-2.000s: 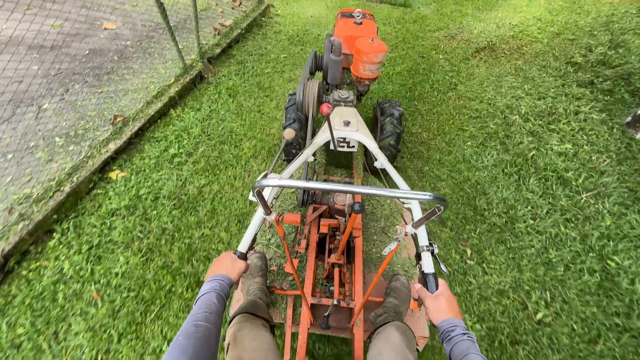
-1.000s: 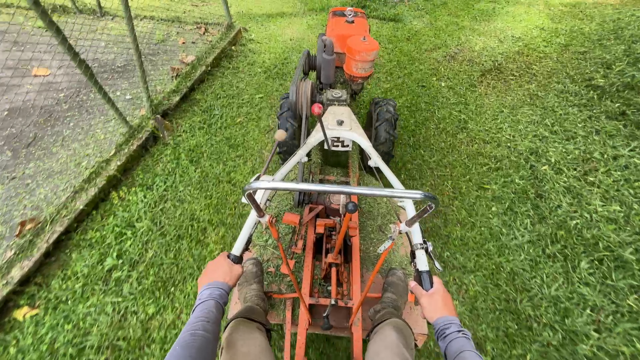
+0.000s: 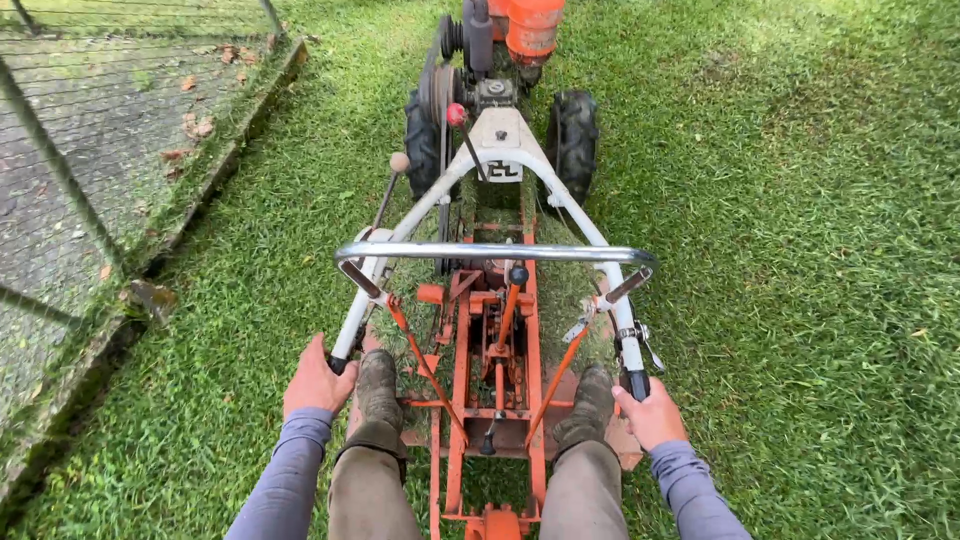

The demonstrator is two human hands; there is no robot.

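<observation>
My left hand (image 3: 316,381) is closed around the black grip at the end of the white left handlebar (image 3: 351,324) of a two-wheel walking tractor. My right hand (image 3: 651,414) holds the black grip (image 3: 638,385) of the right handlebar. A chrome crossbar (image 3: 495,252) spans the handlebars. Below it runs the orange frame (image 3: 534,337), with orange rods and a black-knobbed lever (image 3: 518,276). My boots rest on footplates at each side of the frame. Farther forward are a red-knobbed lever (image 3: 457,115), belt pulleys (image 3: 442,86), treaded tires (image 3: 574,142) and an orange engine part (image 3: 534,28).
Mown grass (image 3: 787,300) surrounds the machine. At the left, a low concrete curb (image 3: 214,187) runs beside a wire mesh fence with metal posts (image 3: 56,161). Pavement with dry leaves (image 3: 196,126) lies behind the mesh. A stone (image 3: 154,298) sits against the curb.
The machine has moved forward over the grass, and different fence posts and curb now show at the left. The view has tipped lower. Both hands have stayed on the grips.
</observation>
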